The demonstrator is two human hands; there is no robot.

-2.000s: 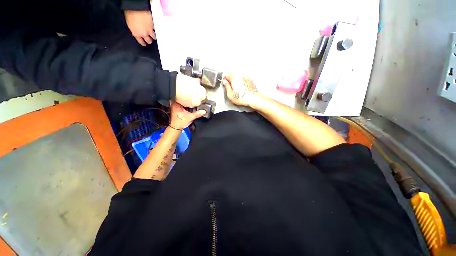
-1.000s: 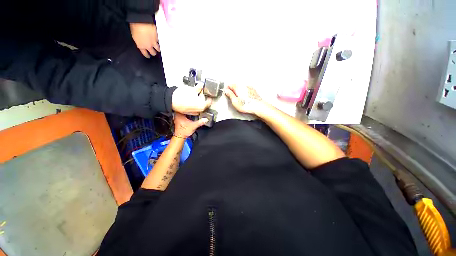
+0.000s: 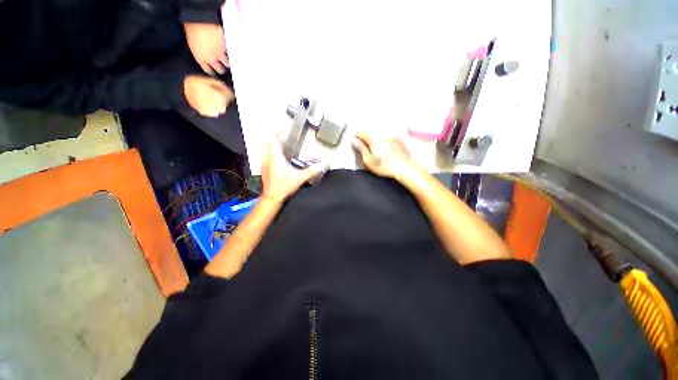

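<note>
A grey steel part with a narrow bar (image 3: 299,132) and a square-headed block (image 3: 331,132) on a short stem lies at the near left of the white tabletop. My left hand (image 3: 279,172) is at the near end of the bar, with its thumb and fingers around that end. My right hand (image 3: 381,154) rests on the table just right of the square block, fingers bent. It does not visibly touch the block. Whether it holds something small or thin cannot be told.
A steel plate with pegs (image 3: 483,104) lies at the right on a pink cloth (image 3: 430,135). Another person's hands (image 3: 208,96) are at the table's left edge. A blue bin (image 3: 201,231) is below left. A yellow air gun (image 3: 648,306) is at lower right, and a socket strip (image 3: 665,93) at far right.
The other person's hand has let go of the steel part and drawn back left. The bar now shows fully, turned more upright in view. My left hand stays at its near end.
</note>
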